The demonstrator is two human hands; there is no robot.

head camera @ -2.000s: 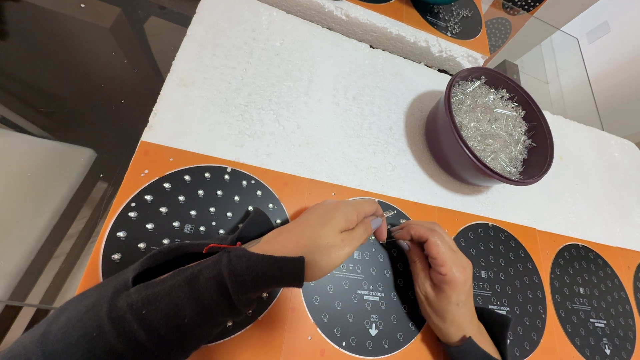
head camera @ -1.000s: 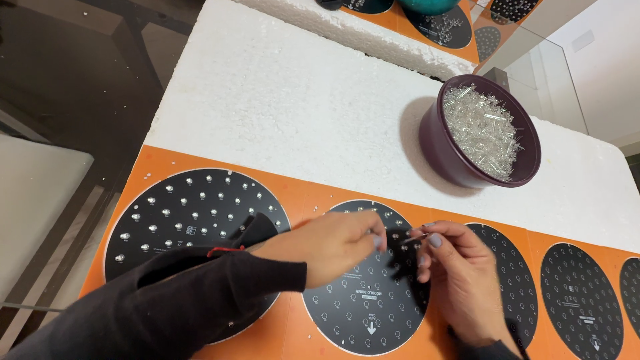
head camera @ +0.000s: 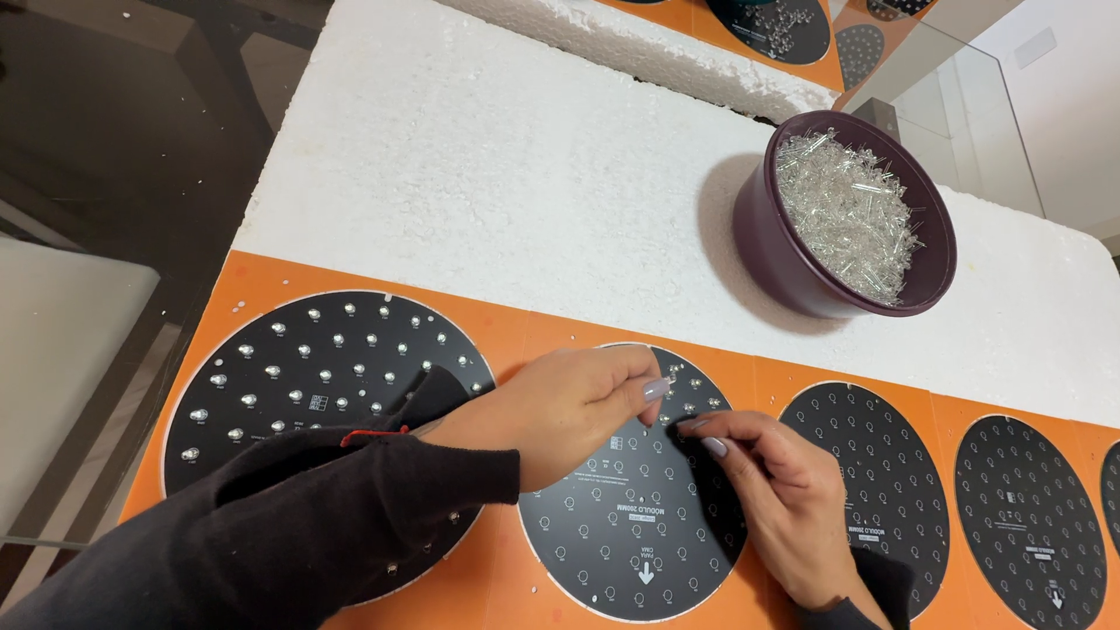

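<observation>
My left hand reaches across the second black round circuit board, thumb and fingertips together near its top; a small clear LED seems to show at the tips. Several clear LEDs stand on that board between my hands. My right hand is over the board's right edge, thumb and forefinger close together; whether they pinch anything cannot be told. The leftmost round board, partly under my left sleeve, carries many clear LEDs. A dark purple bowl full of clear LEDs stands behind my right hand.
More black round boards with printed circles lie to the right on orange panels. Behind them is a white foam slab with a raised foam edge. A glass pane stands at the back right, and loose LEDs lie farther back.
A second ago my right hand held a small thin piece at its fingertips; now its fingers are lower, beside the standing LEDs. My left hand has stayed over the same board.
</observation>
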